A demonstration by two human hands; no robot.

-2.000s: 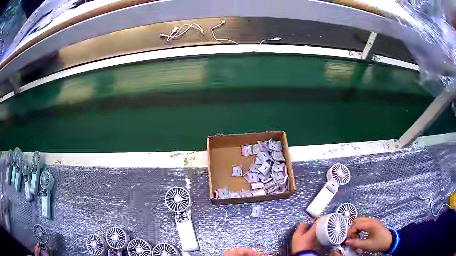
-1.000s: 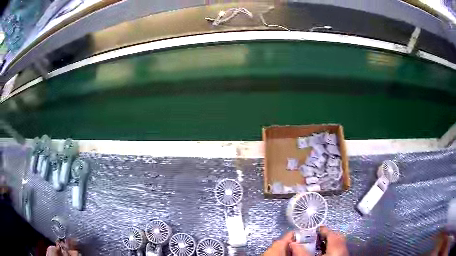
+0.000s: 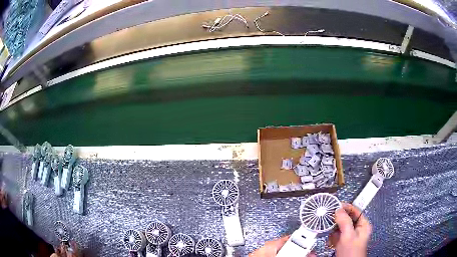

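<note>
A white handheld fan (image 3: 320, 213) is held tilted, grille up, its handle running down to the lower left. My left hand (image 3: 273, 247) holds the handle low down and is cut off by the bottom edge. My right hand (image 3: 353, 231) has its fingertips on the right rim of the fan head, near the neck. A small dark slot shows on the handle near the neck. A brown cardboard tray (image 3: 261, 163) with many pale squarish parts (image 3: 313, 160) lies just beyond the fan.
White fans lie left of my hands (image 3: 232, 226), at the bottom left (image 3: 158, 233) and on the right (image 3: 368, 195). Green fans (image 3: 79, 188) lie far left, near another person's hand (image 3: 65, 249). Beyond are a green belt (image 3: 225, 95) and loose cables (image 3: 228, 21).
The held fan has turned from upright to tilted, with its head slightly right. My right hand has moved up from the handle to the head. The other person's hand at the right edge has left view.
</note>
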